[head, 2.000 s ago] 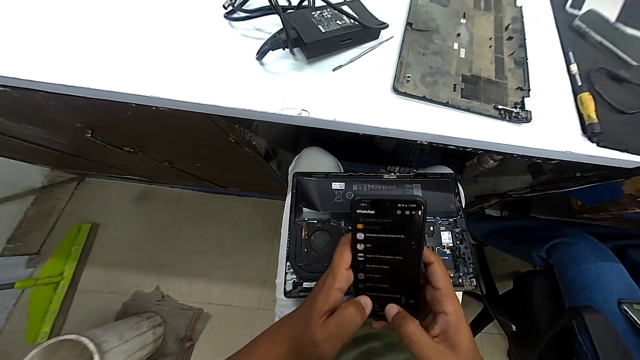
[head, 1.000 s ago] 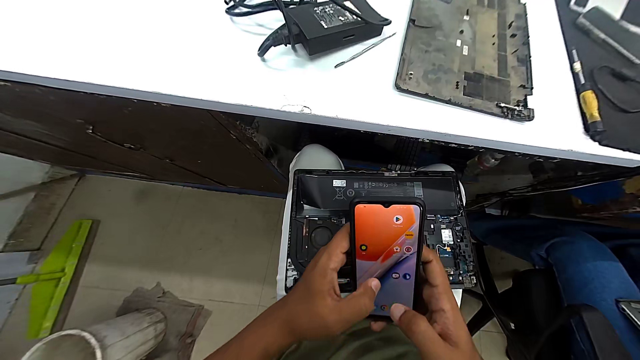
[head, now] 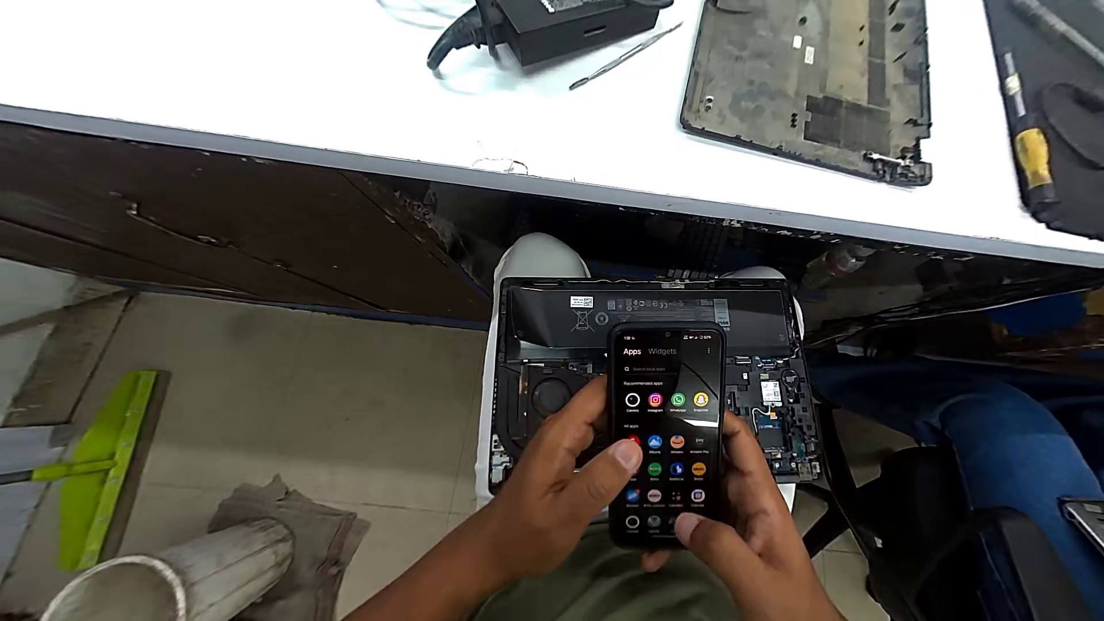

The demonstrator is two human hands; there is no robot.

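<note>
My left hand (head: 565,483) and my right hand (head: 750,509) hold a black smartphone (head: 664,431) upright between them. Its lit screen shows a dark grid of app icons. My left thumb lies over the screen's left side, and my right thumb touches near its lower edge. Beneath the phone, an opened laptop base (head: 552,397) rests across my lap, partly hidden by the hands and phone. The laptop's flat black battery (head: 655,319) spans the far side of the base, with a round fan at the left and circuit boards at the right.
On the white table (head: 302,103) lie a black power adapter (head: 569,30), a thin metal tool (head: 625,58), a laptop bottom cover (head: 811,86) and a yellow-handled screwdriver (head: 1031,147). A green floor squeegee (head: 108,466) and a cloth (head: 293,535) are at left. A person's jeans-clad leg (head: 975,431) is at right.
The phone screen has gone from a dark list to an orange home screen, then to the app grid. My left thumb has moved from the screen's lower edge up to its left side.
</note>
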